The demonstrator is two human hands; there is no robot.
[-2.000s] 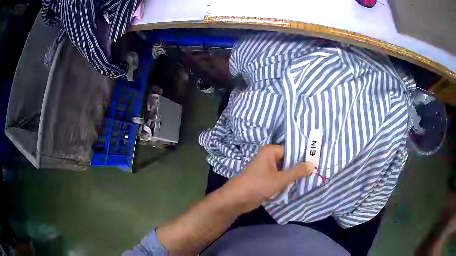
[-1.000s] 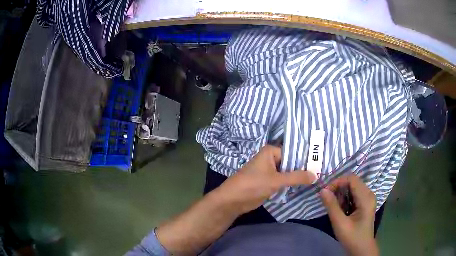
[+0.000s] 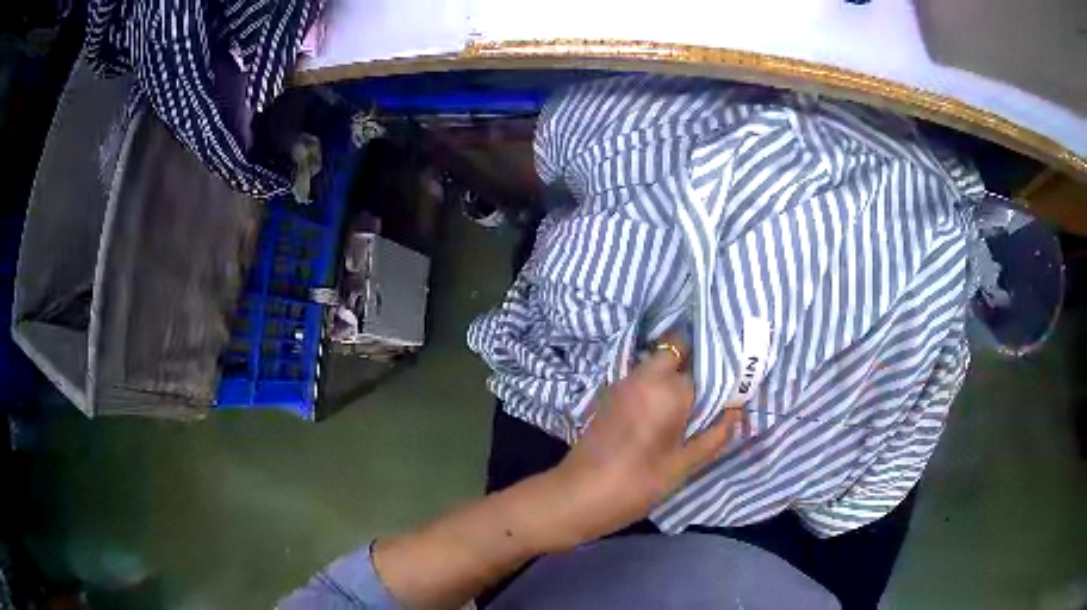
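A blue-grey and white striped garment (image 3: 834,274) lies heaped on my lap. A small white label with black letters (image 3: 750,362) lies on it, right of a folded striped band. My left hand (image 3: 638,429), with a gold-coloured ring (image 3: 669,350), pinches the cloth at the label's lower end; some fingertips are hidden under the fold. A fine dark thread (image 3: 811,417) runs right from the label's lower end over the cloth. My right hand is out of the picture, and no needle can be made out.
A white-topped table with a worn wooden edge (image 3: 620,51) spans the top. At left are a grey-brown fabric bin (image 3: 167,262) with dark striped cloth (image 3: 197,89), a blue crate (image 3: 272,346) and a grey metal box (image 3: 391,290). A clear round bin (image 3: 1028,286) is at right.
My right hand was at the label's lower end one second ago and has left the picture. My left hand has turned a little, its ring now showing, and the label leans more to the right.
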